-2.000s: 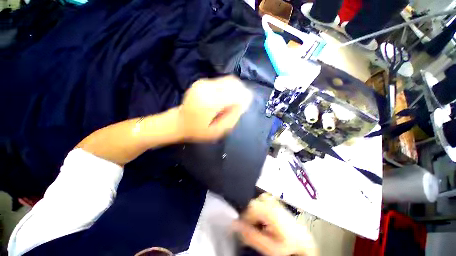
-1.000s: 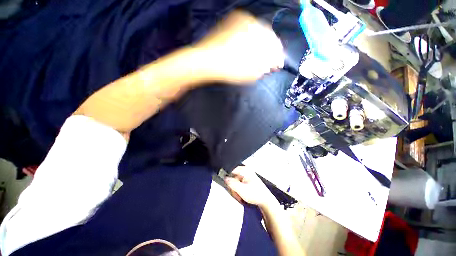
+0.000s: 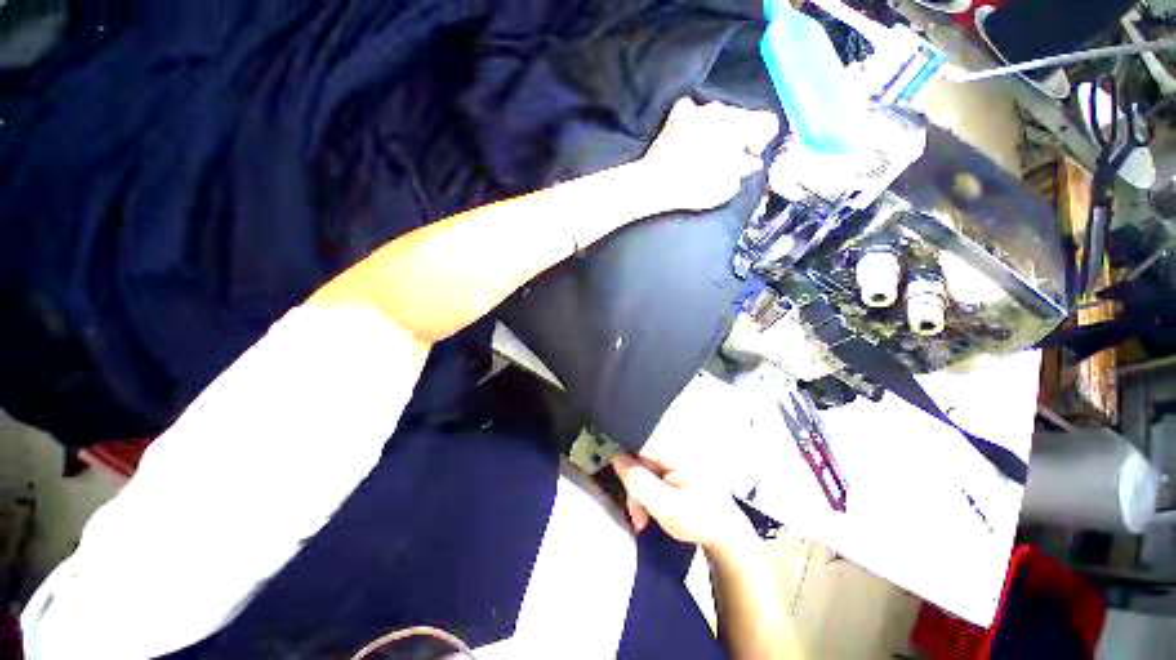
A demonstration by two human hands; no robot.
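A smooth charcoal cut panel (image 3: 645,303) is stretched along the left end of the dark, oily overlock machine (image 3: 954,245). Its right edge lies at the needle area (image 3: 770,245). My left hand (image 3: 709,152) is closed on the panel's upper end, just behind the needle area; its fingertips are partly hidden. My right hand (image 3: 673,496) pinches the panel's lower corner at the table's front edge. A flat black strip (image 3: 922,400) trails over the machine and table. Dark red and metal snips (image 3: 815,451) lie on the table.
A navy garment pile (image 3: 232,168) fills the left. A light-blue machine part (image 3: 802,77) stands above the needle area. Two cream knobs (image 3: 903,294) sit on the machine. Black scissors (image 3: 1103,181) hang at the far right. A white cone (image 3: 1096,480) and red container (image 3: 1032,600) are lower right.
My left hand has moved from over the panel to its upper end by the needle area. My right hand has moved up and inward to the panel's lower corner. The view has shifted.
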